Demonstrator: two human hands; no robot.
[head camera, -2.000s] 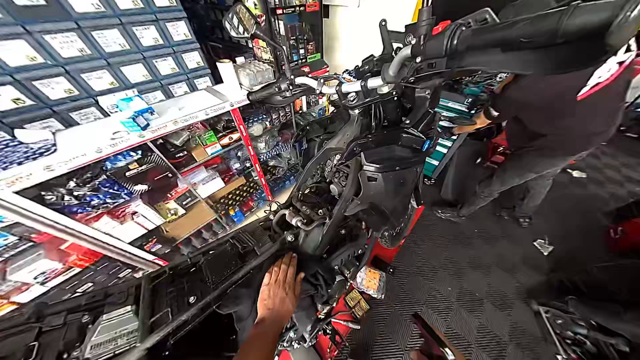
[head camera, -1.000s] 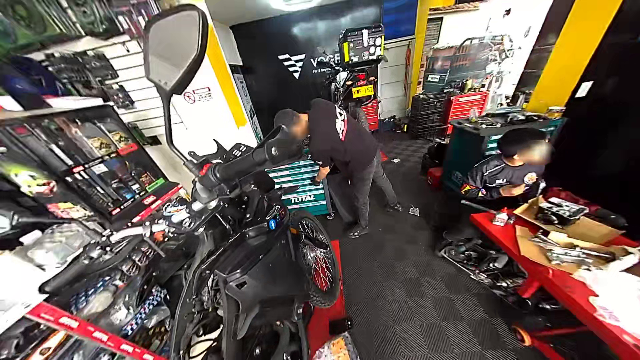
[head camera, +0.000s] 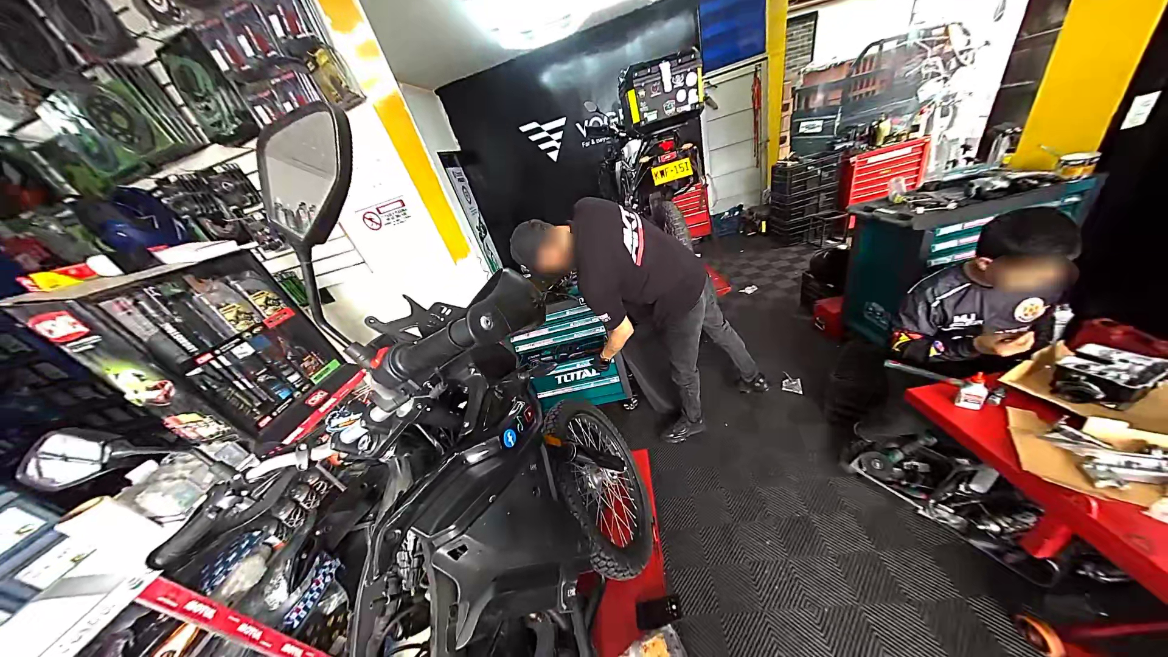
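Observation:
Neither of my hands shows in the head view now. A black motorcycle (head camera: 493, 511) stands just before me, its handlebar grip (head camera: 456, 336) pointing up and to the right. A rear-view mirror (head camera: 304, 173) rises on its stalk at the left. The spoked front wheel (head camera: 600, 493) rests on or over a red lift platform (head camera: 639, 547). At the bottom edge lies a clear plastic bag (head camera: 655, 643) with something orange inside, cut off by the frame.
A person (head camera: 639, 265) bends over a teal tool cabinet (head camera: 579, 383) beyond the wheel. Another person (head camera: 967, 301) sits behind a red workbench (head camera: 1049, 465) with boxes of metal parts at the right. A glass display case (head camera: 196, 347) and hanging goods stand at the left.
The view has swung up and to the right. Two seconds ago one of my hands lay on the motorcycle and the other held a dark object low in view; both are now out of sight.

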